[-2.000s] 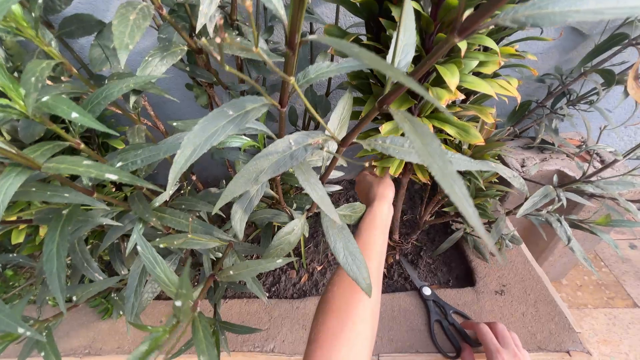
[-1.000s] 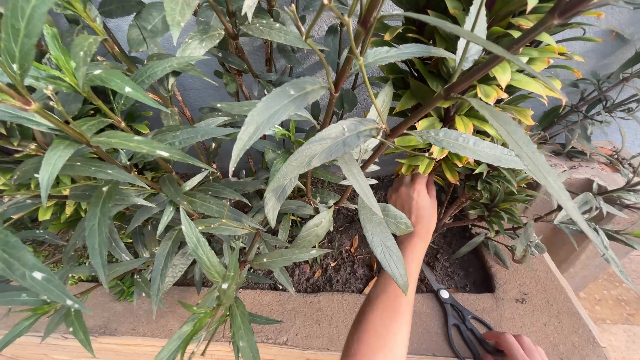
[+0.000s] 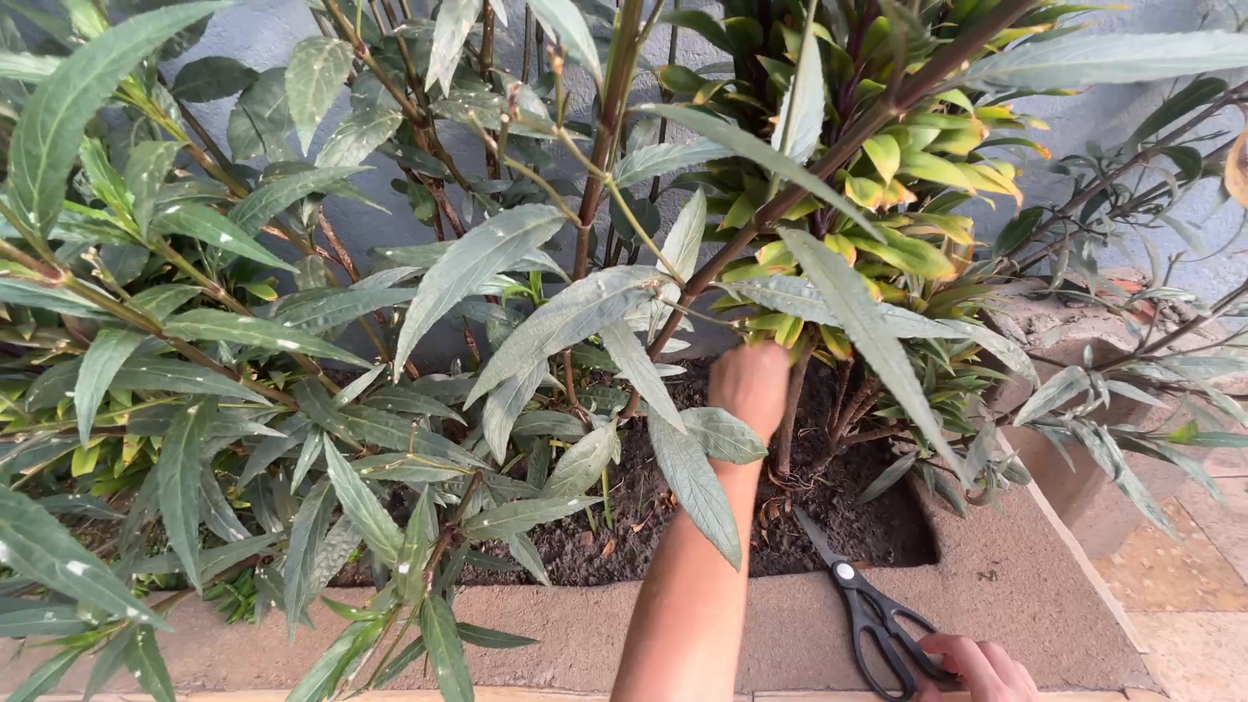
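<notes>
My left hand point(image 3: 751, 385) reaches in at the base of a bushy plant with yellow-green leaves point(image 3: 902, 195); its fingers are hidden behind leaves, so what they touch cannot be told. At the lower right, my right hand point(image 3: 980, 668) touches one handle loop of black-handled scissors point(image 3: 868, 614). The scissors lie across the planter's front ledge, their blades pointing to the dark soil point(image 3: 858, 526) beside the plant's stems point(image 3: 795, 414). Long grey-green leaves point(image 3: 692, 487) hang in front of my left wrist and forearm.
A dense long-leaved shrub point(image 3: 273, 331) fills the left side, and a thick stem point(image 3: 770, 210) slants across the middle. The planter's concrete ledge point(image 3: 546, 624) runs along the front. Behind stands a blue-grey wall point(image 3: 1121, 29). A curved masonry edge point(image 3: 1053, 331) and floor tiles point(image 3: 1170, 565) lie at right.
The view has shifted a little back and forth. My left hand stays at the plant's base, and my right hand stays by the scissors' handles.
</notes>
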